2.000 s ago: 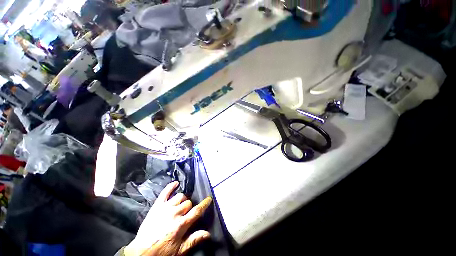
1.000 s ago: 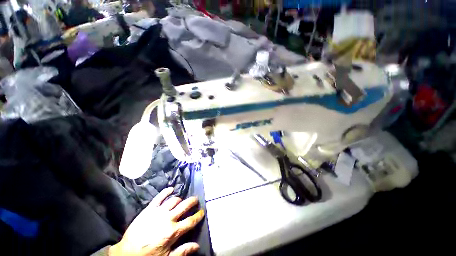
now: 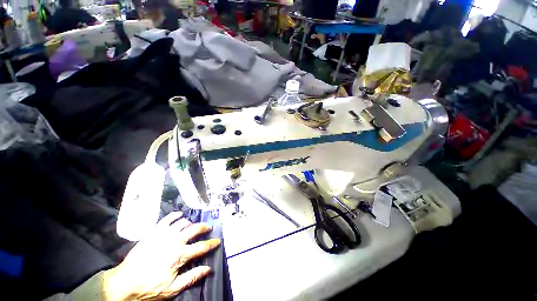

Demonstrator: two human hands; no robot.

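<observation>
My left hand point(image 3: 165, 258) lies palm down with fingers spread on the dark garment point(image 3: 211, 264), at the lower left of centre. It presses on the cloth and grips nothing visible. A folded strip of the garment runs from under my fingers up to the presser foot and needle area point(image 3: 232, 203), which is blurred by glare. The white sewing machine head point(image 3: 330, 154) has a teal stripe and dark lettering. My right hand is not in view.
Black-handled shears point(image 3: 335, 228) and tweezers point(image 3: 275, 207) lie on the white machine bed point(image 3: 277, 264). A white card point(image 3: 383, 207) and accessory tray point(image 3: 419, 203) are at its right. A white lamp point(image 3: 140, 201) hangs left of the needle. Grey fabric point(image 3: 226, 64) is heaped behind.
The view has tilted up and levelled, so the machine looks straighter and more of the room shows. My left hand sits lower and further left in the picture, its fingers still spread on the cloth.
</observation>
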